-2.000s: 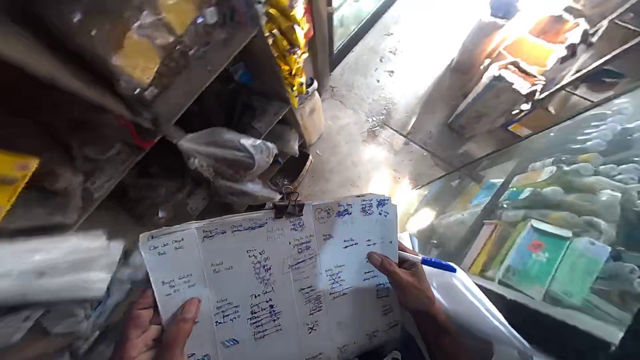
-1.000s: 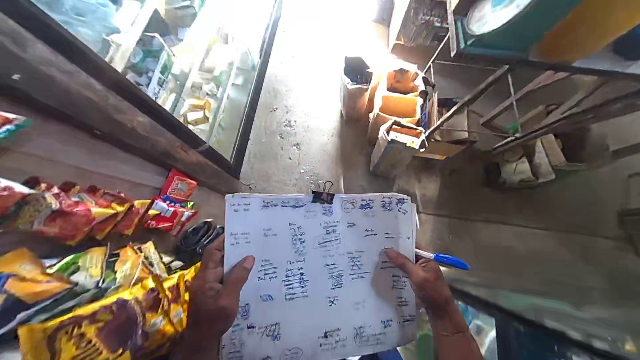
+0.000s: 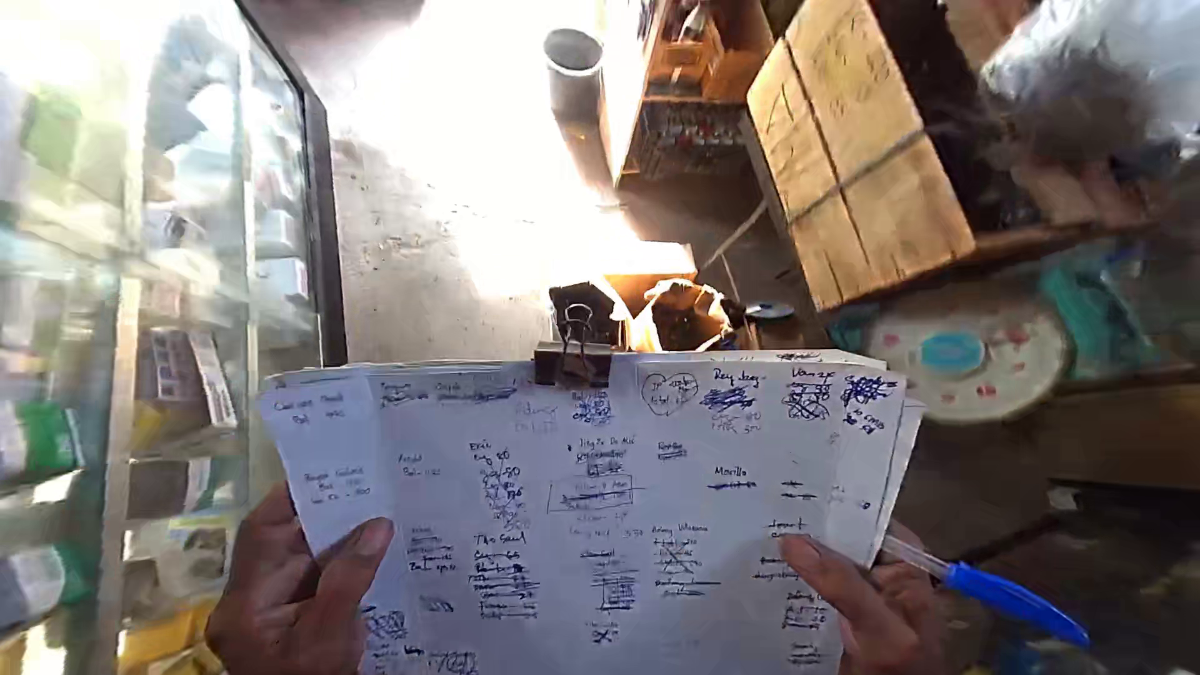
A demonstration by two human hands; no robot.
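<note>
A stack of white paper sheets (image 3: 581,525) covered in handwriting, much of it crossed out, is held up in front of me. A black binder clip (image 3: 574,361) grips its top edge. My left hand (image 3: 300,591) pinches the left side, thumb on the front. My right hand (image 3: 867,609) holds the right side, thumb on the front as well. A pen with a blue cap (image 3: 1017,600) sticks out to the right from between the fingers of my right hand. The lower edge of the stack is out of view.
A glass display cabinet (image 3: 319,234) with boxed goods stands at left. Beyond the papers are open cardboard boxes (image 3: 682,314) on the floor and a grey cylindrical container (image 3: 574,84). At right are a large cardboard box (image 3: 853,150) and a round dial scale (image 3: 970,347).
The view has swung round, from shelves and snack packets to the glass cabinet and large cardboard box. Both hands keep hold of the papers, which now appear closer.
</note>
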